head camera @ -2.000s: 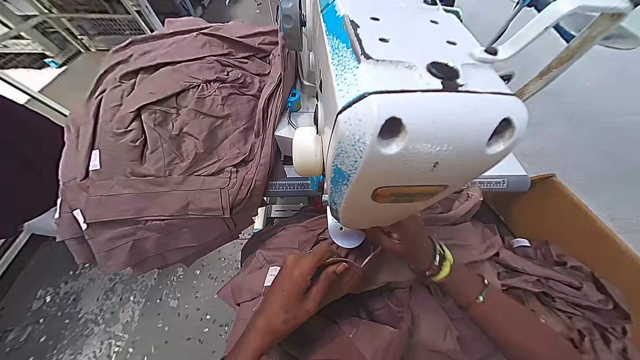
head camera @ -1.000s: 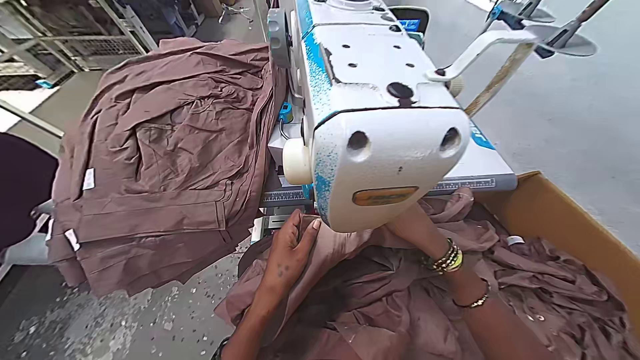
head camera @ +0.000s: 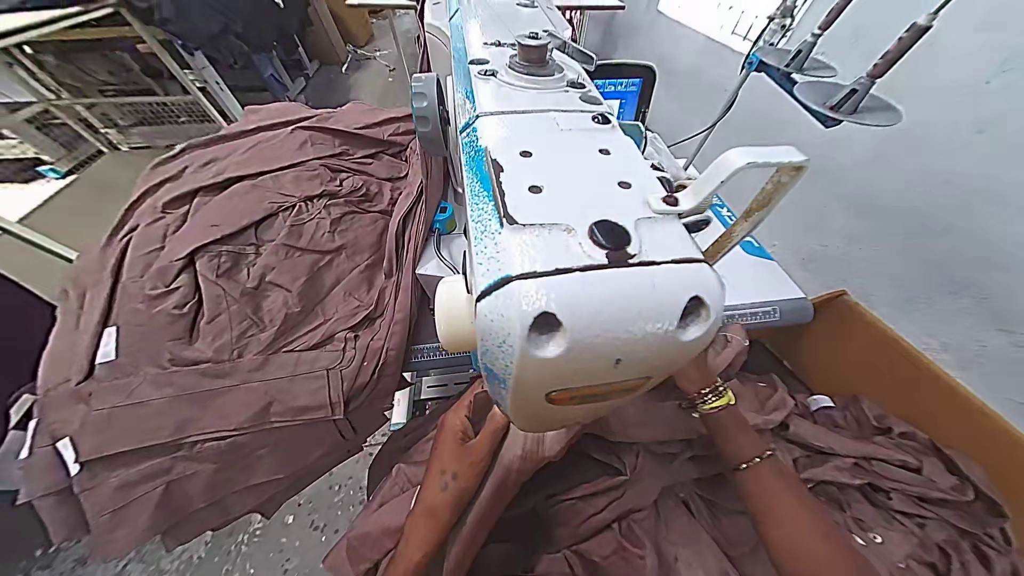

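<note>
A white and blue industrial sewing machine [head camera: 592, 320] fills the middle of the head view, its head hiding the needle and my fingertips. Below it lies a mauve-brown garment [head camera: 640, 488]. My left hand [head camera: 464, 440] is at the left of the machine head, thumb against a folded strip of this cloth, its fingertips partly hidden. To the right of the head, my right hand [head camera: 708, 364] is mostly covered by the machine, with bunched cloth beside it; its grip cannot be made out. Bracelets circle the right wrist.
A thick pile of mauve-brown garments [head camera: 264, 264] lies left of the machine. A cardboard edge [head camera: 904, 360] borders the cloth at right. Behind are a small lit screen [head camera: 624, 96], a thread stand [head camera: 848, 100] and a metal wire rack [head camera: 120, 104]. A dark-clothed shape shows at far left.
My left hand has moved from the cloth in front of the presser area to the left side of the machine head. My right hand has shifted right. The view has tilted up.
</note>
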